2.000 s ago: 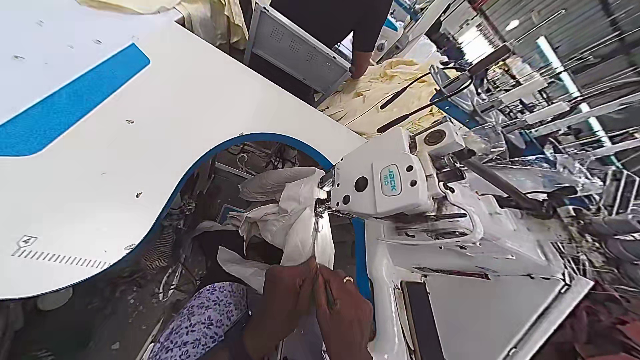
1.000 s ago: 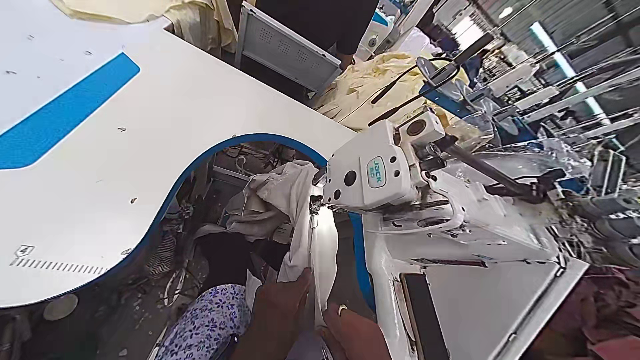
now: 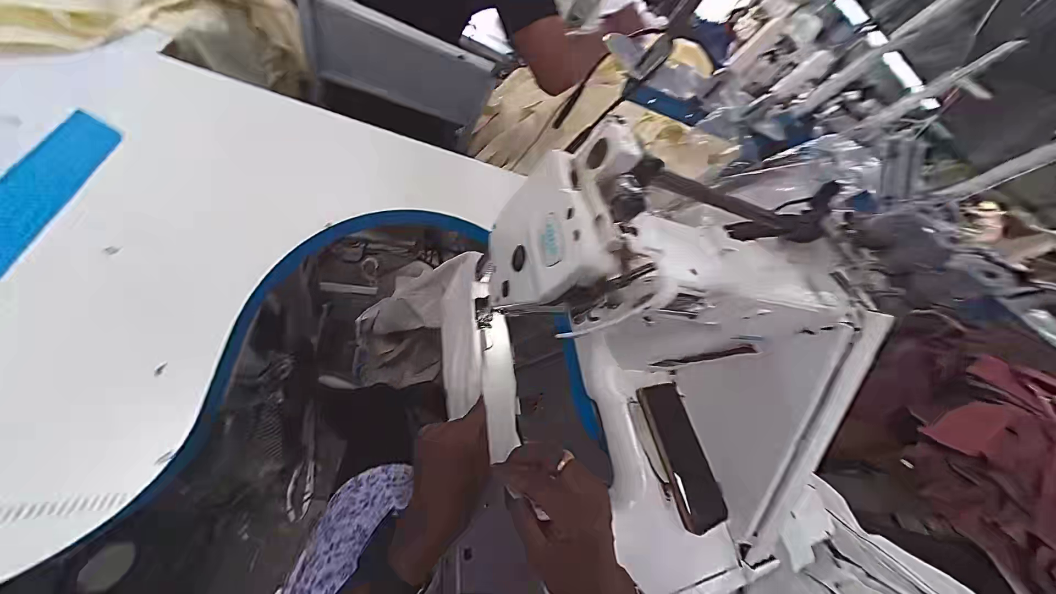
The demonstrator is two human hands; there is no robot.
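Note:
A white industrial sewing machine head [image 3: 549, 239] stands at the centre, with pale cloth [image 3: 462, 338] running under its needle area. My left hand [image 3: 454, 470] grips the near end of this cloth. My right hand [image 3: 561, 503], with a ring on one finger, holds the lower end of a narrow white strip [image 3: 499, 388] beside it. Both hands are close together below the needle area. The rest of the cloth hangs bunched to the left, in the cut-out of the table. The fingertips of my left hand are partly hidden.
A white table [image 3: 206, 165] with a blue-edged curved cut-out lies at the left. A dark phone-like slab [image 3: 681, 458] rests on the machine's base. Behind are yellowish cloth [image 3: 528, 115] and another person's arm [image 3: 557, 49]. Dark red cloth [image 3: 982, 445] lies at the right.
Two seconds ago my hands were together at the cloth's edge; now they are apart, on the cloth and the strip. The other person's forearm shows more than one second ago.

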